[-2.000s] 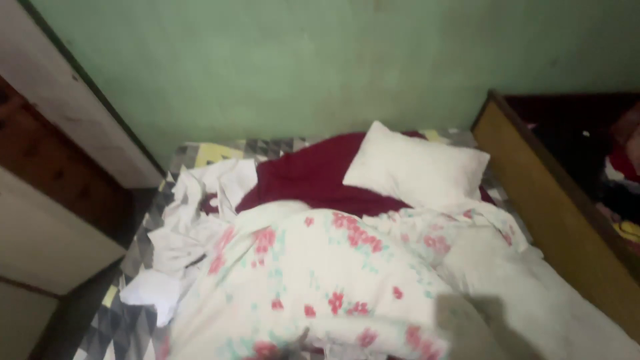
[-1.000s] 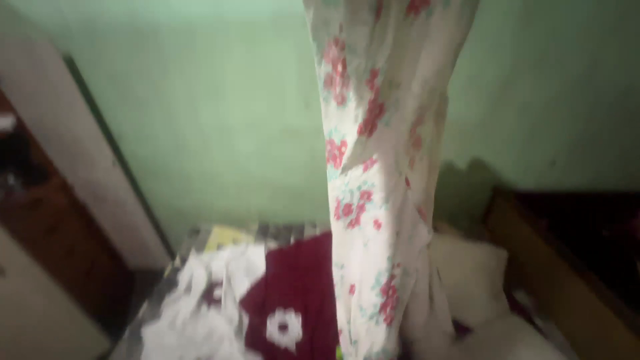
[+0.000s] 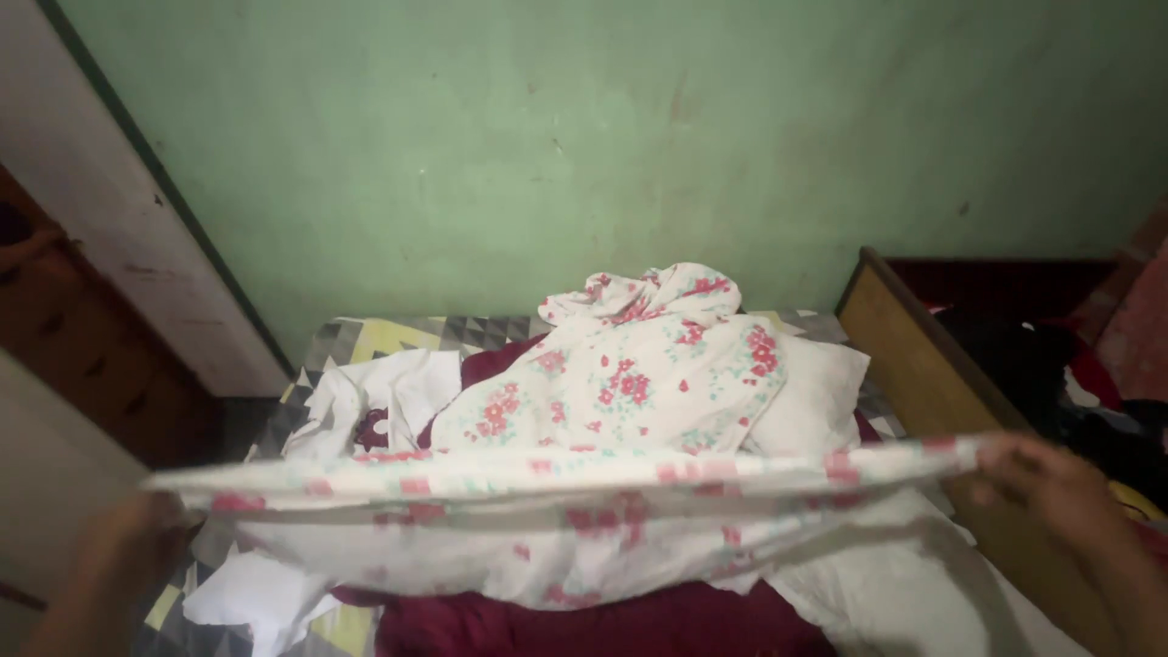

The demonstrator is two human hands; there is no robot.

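Observation:
A white cloth with red flowers [image 3: 630, 383] is stretched taut along one edge between my two hands, above the bed. At the lower left my left hand [image 3: 137, 538], blurred, is closed on one end of that edge. The other end is gripped by my right hand [image 3: 1031, 474] at the right. The rest of the cloth hangs below the edge and lies bunched toward the wall, partly over a white pillow [image 3: 817, 392]. Beneath it is a maroon cloth [image 3: 584, 630]. White crumpled cloths [image 3: 411, 392] lie at the left, another pale cloth [image 3: 912, 584] at the lower right.
The bed has a patterned grey and yellow sheet [image 3: 392, 338] and stands against a green wall [image 3: 547, 164]. To the right is a wooden board [image 3: 931, 365] with dark clothes [image 3: 995, 356] beyond it. Brown drawers [image 3: 82, 365] stand at the left.
The flowered cloth, spread over the bed and then hanging upright in the earlier frames, is now stretched sideways. Both my hands have come into view, holding it.

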